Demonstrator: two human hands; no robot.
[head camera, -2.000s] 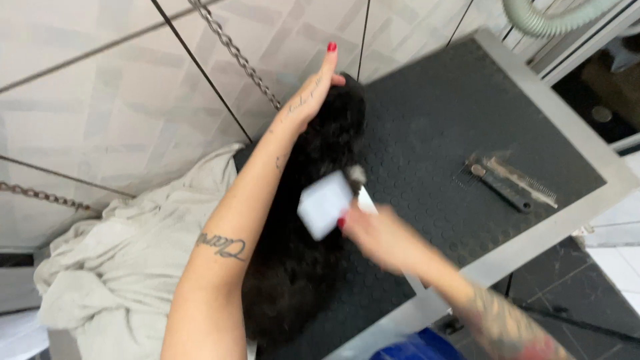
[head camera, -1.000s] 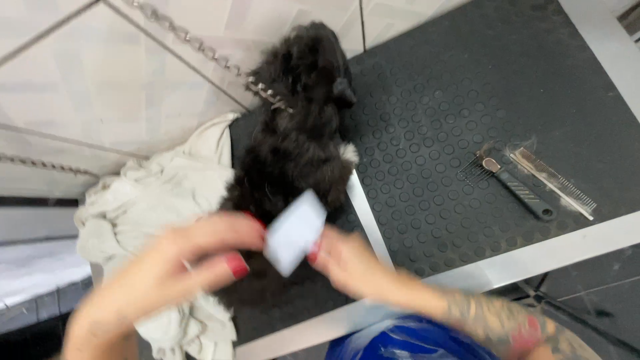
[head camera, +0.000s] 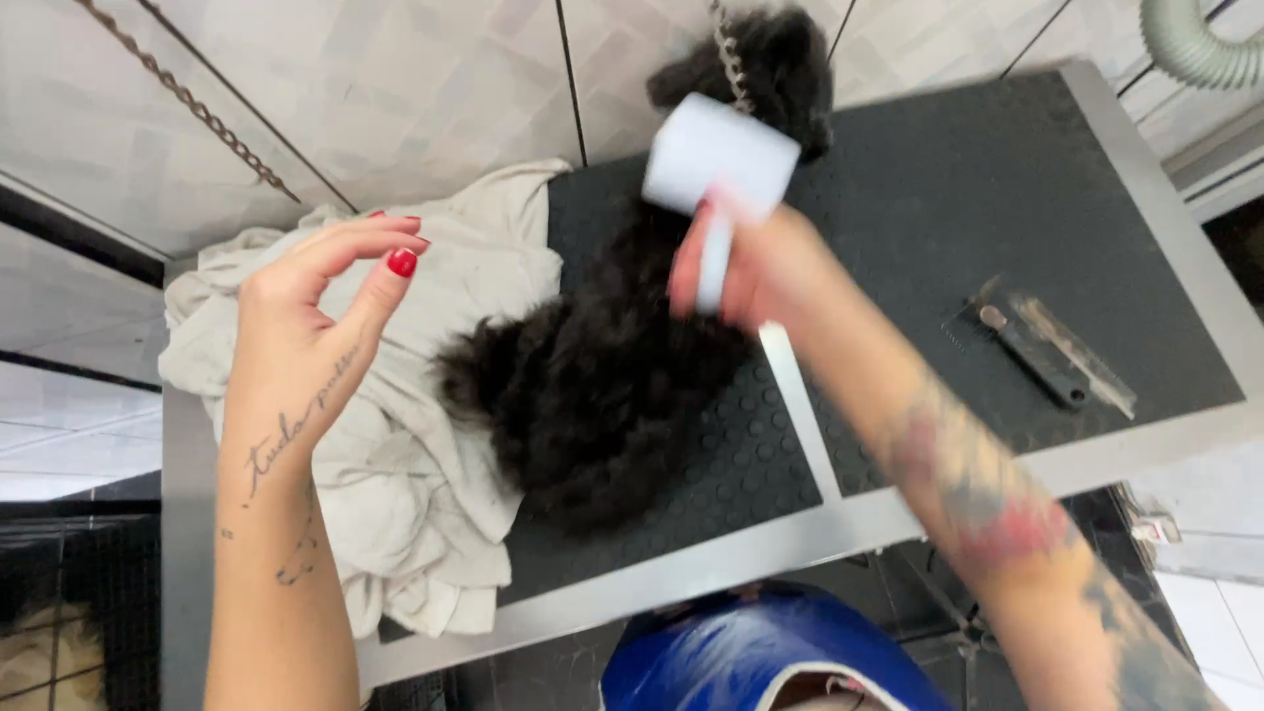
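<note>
A small black dog (head camera: 612, 375) is on the black rubber-topped grooming table (head camera: 948, 217), its head near the tiled wall with a chain (head camera: 731, 59) at its neck. My right hand (head camera: 736, 262) grips the handle of a white slicker-type brush (head camera: 721, 158), blurred by motion, over the dog's neck and shoulders. The brush's bristle side is hidden, and so is part of the dog beneath my hand. My left hand (head camera: 331, 276) hovers over the beige towel (head camera: 415, 494), left of the dog, fingers bent and apart, holding nothing.
A black-handled grooming rake (head camera: 1032, 355) and a metal comb (head camera: 1076, 346) with loose hair lie on the table at right. Another chain (head camera: 188, 99) hangs by the wall at left. A ribbed hose (head camera: 1195, 44) is at the top right. The table has a metal rim (head camera: 691, 573).
My left hand has left the dog's head, where it was two seconds ago, and is now over the towel. The brush in my right hand has moved from the dog's back towards its head since one second ago.
</note>
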